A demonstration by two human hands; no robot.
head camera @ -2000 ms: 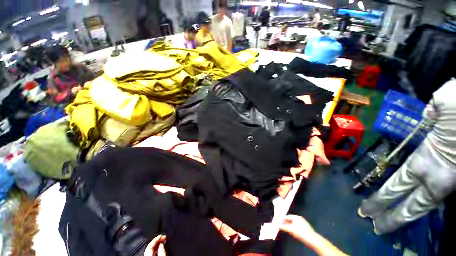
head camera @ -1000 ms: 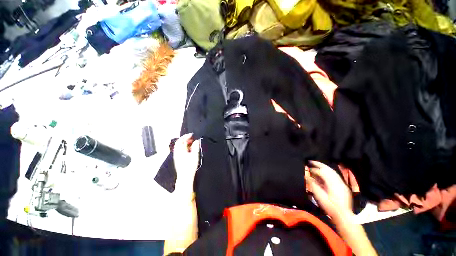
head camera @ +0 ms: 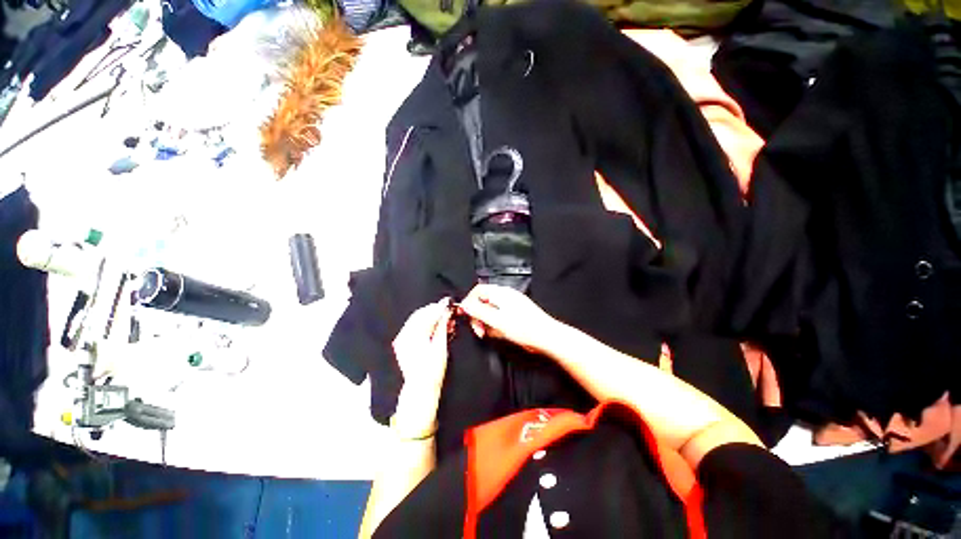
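Note:
A black jacket (head camera: 590, 137) lies spread on the white table in front of me, its front partly open over glossy dark lining. A pale hook shape (head camera: 506, 168) and a small dark label show in the opening. My left hand (head camera: 427, 337) and my right hand (head camera: 506, 316) meet at the jacket's front edge. The fingertips of both pinch the black cloth there. What small part lies between the fingertips is too small to tell.
On the white table (head camera: 211, 411) at left are a black cylinder (head camera: 206, 298), a smaller black case (head camera: 306, 268), a grey metal tool (head camera: 116, 408) and ginger fur trim (head camera: 311, 95). More black garments (head camera: 864, 242) with ringed buttons lie right, over salmon cloth (head camera: 917, 426).
My right hand has moved left from the jacket's right side to meet my left hand. My left hand has moved right and inward from the jacket's left side. Both now pinch the front edge.

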